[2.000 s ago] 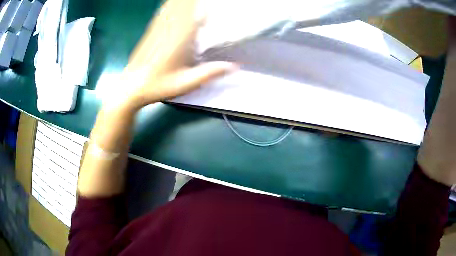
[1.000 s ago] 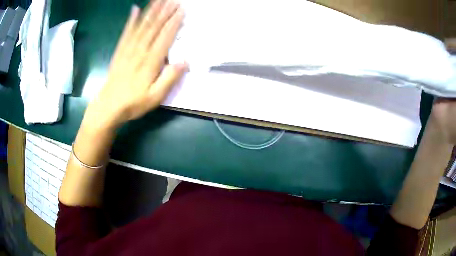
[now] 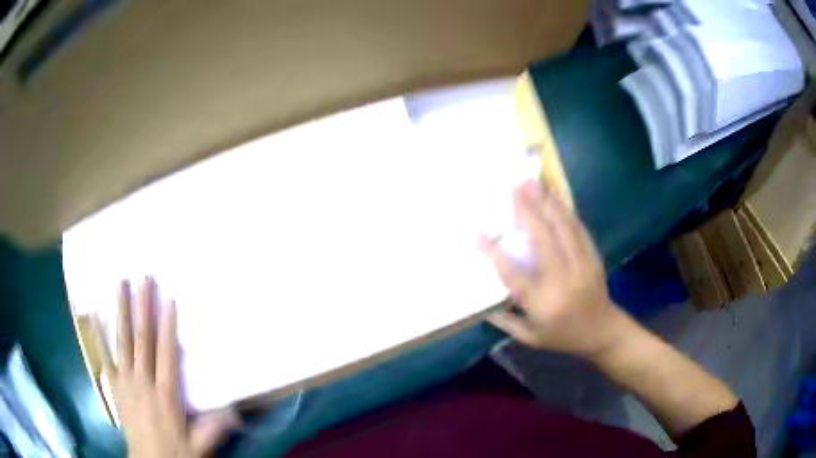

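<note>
A long cardboard carton (image 3: 295,394) lies open on the dark green bench, its tall brown lid (image 3: 268,63) raised at the far side. A white card insert (image 3: 313,250) covers the tray, bright and overexposed, so its folds are hard to see. My left hand (image 3: 152,385) rests on the left end of the white card with fingers spread, cut off by the bottom edge. My right hand (image 3: 559,277) lies at the right end, blurred, fingers apart at the card's edge. Whether it presses or pinches the card is unclear. No bagged product shows in the tray.
Folded white inserts (image 3: 716,76) are stacked at the bench's upper right. Brown cartons (image 3: 729,255) stand on the floor at right. A white wrapped item (image 3: 31,402) lies at the lower left. Blue objects (image 3: 649,286) show beneath the bench at right.
The view has swung right. The long wrapped product over the tray is no longer visible, and white card covers the tray. My right hand has come in to the tray's right end; my left is at its left end.
</note>
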